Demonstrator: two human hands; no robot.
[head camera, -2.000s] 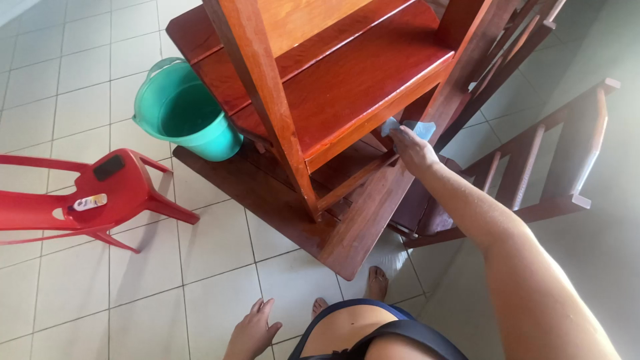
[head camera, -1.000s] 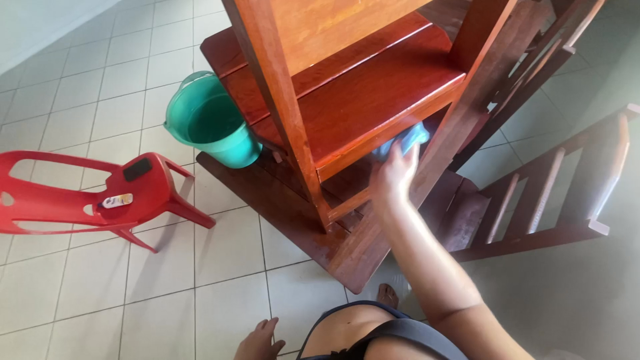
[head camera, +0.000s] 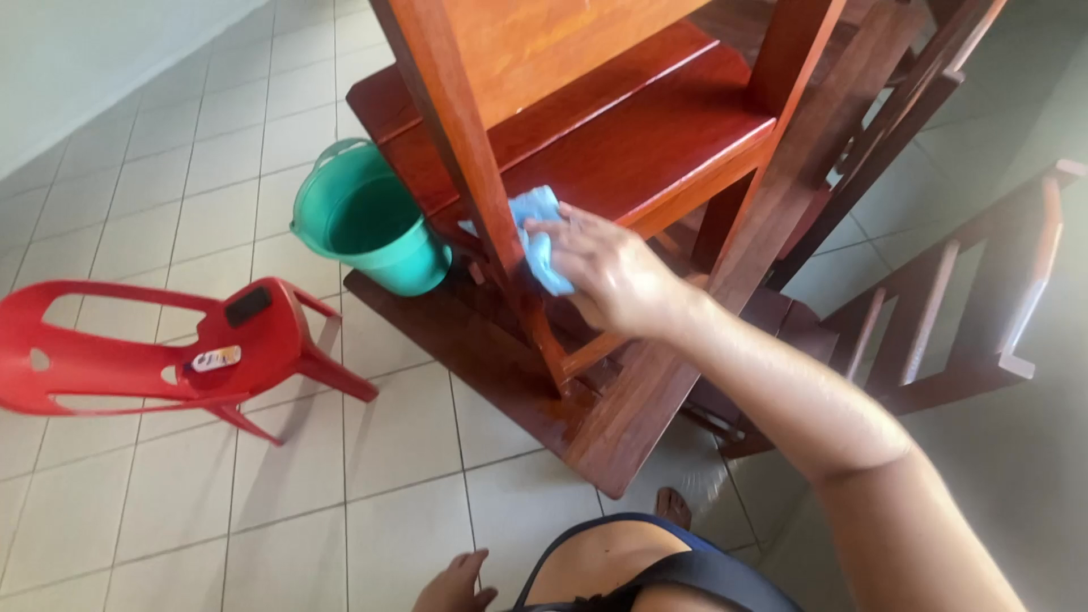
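Observation:
My right hand (head camera: 616, 272) holds a light blue cloth (head camera: 541, 242) against the left back post of a varnished wooden chair (head camera: 646, 153). Part of the cloth shows on the far side of the post. The chair stands on a dark wooden table (head camera: 637, 425), its backrest towards me. My left hand (head camera: 459, 585) hangs low at the bottom edge of the view, fingers apart, with nothing in it. A green plastic bucket (head camera: 395, 255) stands on the table's left part, beside the chair's seat; its inside is dark.
A red plastic chair (head camera: 280, 340) on the tiled floor at the left carries a dark flat object (head camera: 248, 307) and a small white bottle (head camera: 217, 359). More wooden chairs (head camera: 935, 314) stand along the table's right side. My bare foot (head camera: 673, 507) is below the table corner.
My right hand has moved left with the blue cloth, from under the seat's near edge to the chair's left back post. My left hand stays low.

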